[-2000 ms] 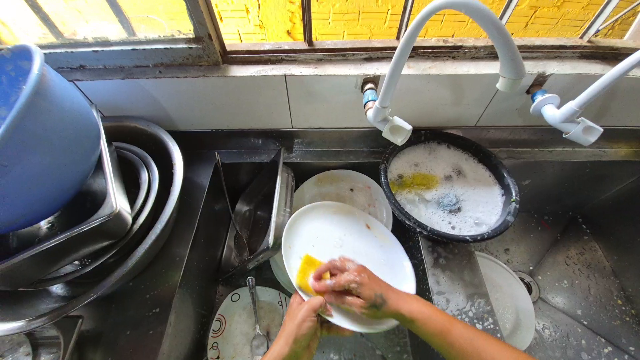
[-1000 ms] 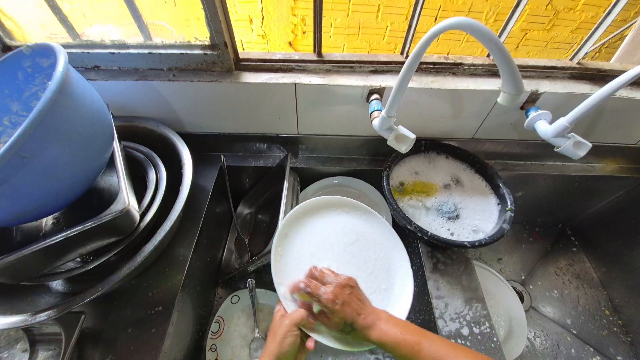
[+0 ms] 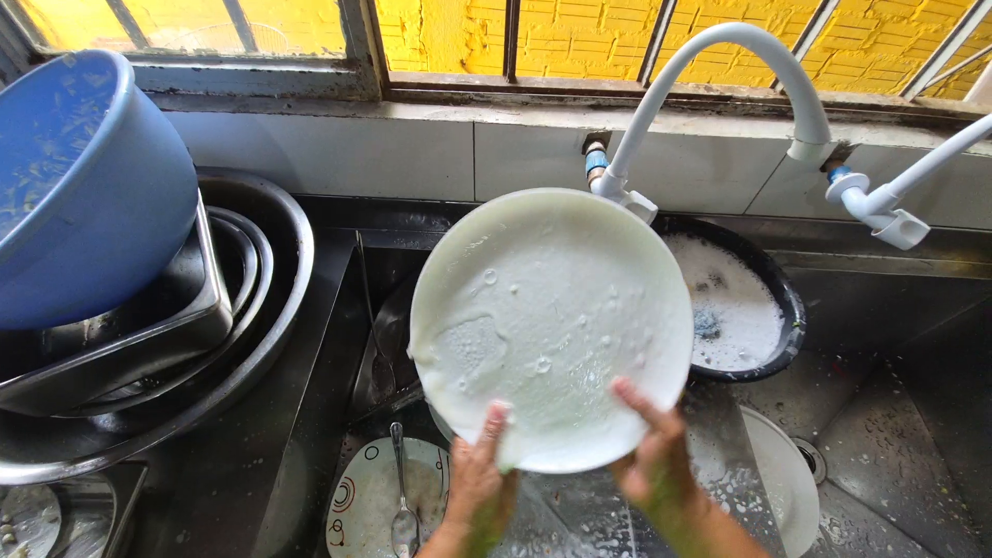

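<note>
A white plate (image 3: 550, 325), wet with suds and bubbles, is held up over the sink by its near rim. My left hand (image 3: 484, 480) grips the rim at the lower left, thumb on the upper face. At the lower right my right hand (image 3: 659, 457) holds the same rim, also with the thumb on top. Behind the plate to the right stands a black basin (image 3: 790, 333) of foamy water with a bluish scouring pad (image 3: 705, 324) in it. The held plate hides part of this basin. No sponge shows in either hand.
A patterned plate (image 3: 356, 504) with a metal spoon (image 3: 403, 504) lies left of my hands. Another white plate (image 3: 783, 480) rests in the right sink. White faucets (image 3: 728, 35) arch above. Stacked metal pans (image 3: 298, 310) and a blue plastic tub (image 3: 101, 201) stand left.
The white plate has been raised toward the camera. My right hand has moved from rubbing the plate's face to holding its right rim; the yellow sponge seen two seconds ago is out of sight.
</note>
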